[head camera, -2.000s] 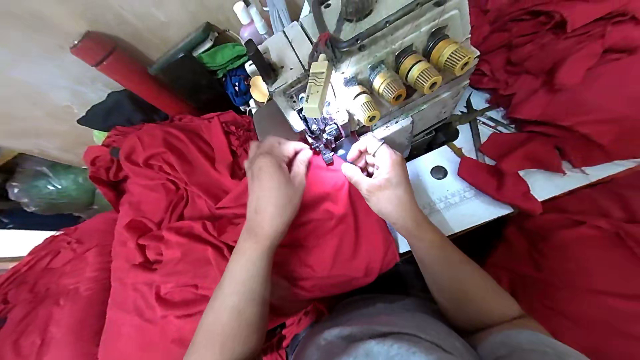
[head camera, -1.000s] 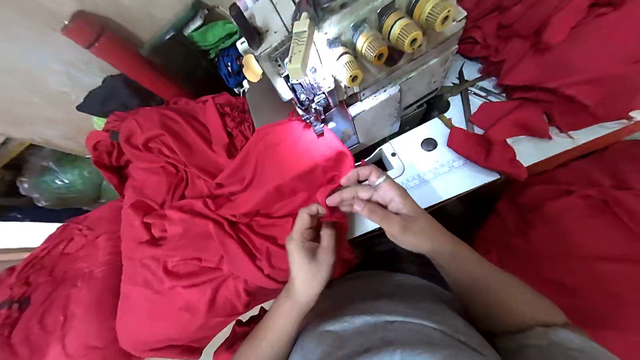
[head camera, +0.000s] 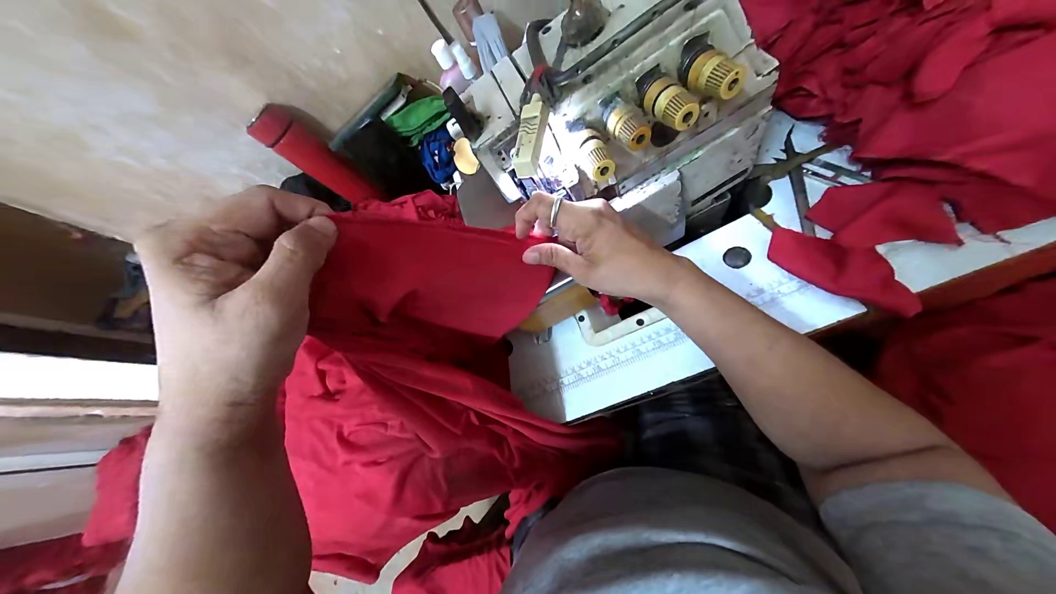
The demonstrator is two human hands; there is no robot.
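Note:
A piece of red fabric [head camera: 429, 276] is stretched between my two hands, its top edge raised in front of the sewing machine. My left hand [head camera: 239, 280] pinches one end between thumb and fingers. The other end is in the fingers of my right hand [head camera: 598, 247], which wears a ring and is close to the machine's needle area. Behind stands an overlock sewing machine [head camera: 701, 148] with several yellow tension dials and a lit work area; my right hand partly hides its lower front. More red fabric [head camera: 388, 462] hangs below in folds.
The white machine table [head camera: 602, 371] bears ruler markings. Scissors [head camera: 796, 177] and red scraps [head camera: 850, 264] lie on its right, beside a large red fabric heap [head camera: 932, 91]. A red cylindrical object [head camera: 313, 153], green cloth [head camera: 418, 118] and small bottles [head camera: 452, 66] are behind, near the wall.
My left hand has moved up and left, away from my right hand, and the fabric edge is now stretched between them. My right hand has moved up toward the machine. The view has shifted.

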